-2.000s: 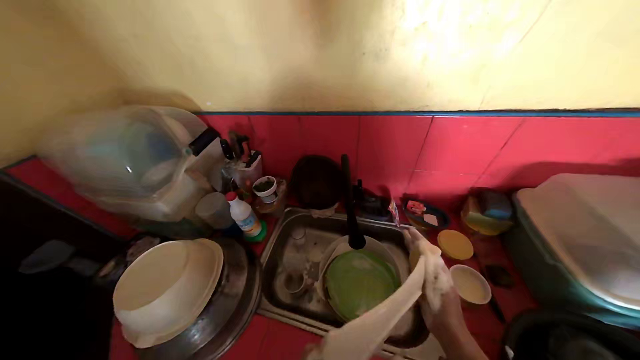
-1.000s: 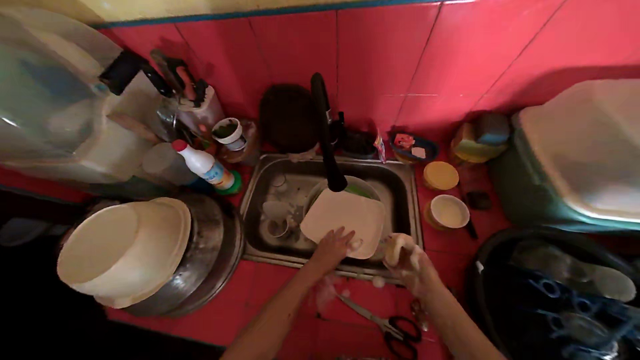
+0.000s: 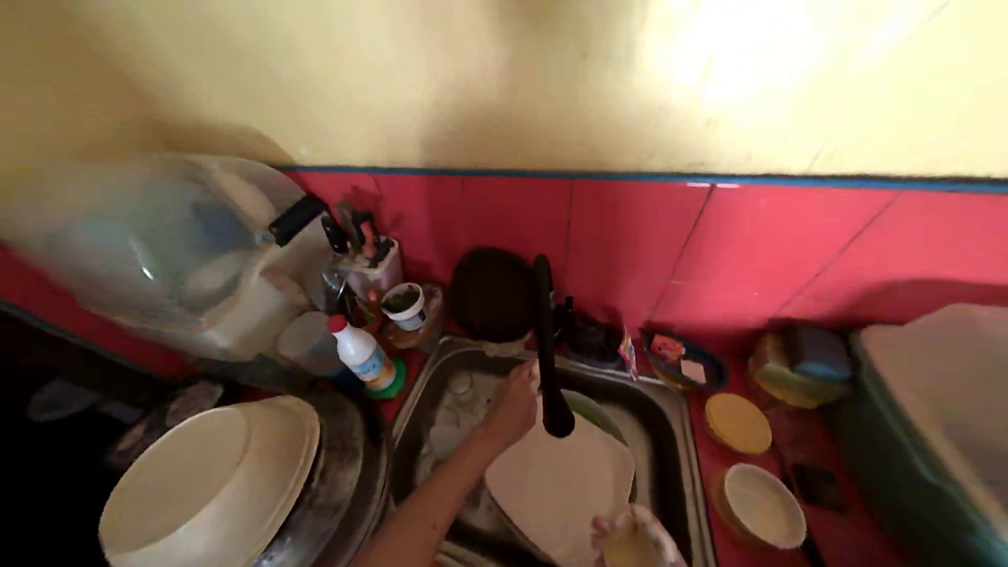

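My left hand (image 3: 516, 402) grips the upper edge of a pale square cutting board or tray (image 3: 563, 488), just left of the black faucet (image 3: 551, 354). The board lies tilted over the steel sink (image 3: 657, 409), covering most of a bowl with something green (image 3: 591, 409). Near the board's lower right edge, my right hand (image 3: 638, 539) is closed around a yellowish, soapy-looking sponge or cloth (image 3: 626, 547). Cups (image 3: 449, 433) sit in the sink's left part.
A white bottle with a red cap (image 3: 366, 358), a tub (image 3: 405, 305) and a knife holder (image 3: 378, 264) stand left of the sink. A cream basin (image 3: 189, 488) rests on metal lids. Two round containers (image 3: 764, 504) and a green bin (image 3: 906, 441) are at right.
My left hand has moved up from the board's lower part to its upper edge by the faucet. The view has tilted up, and the scissors are out of view.
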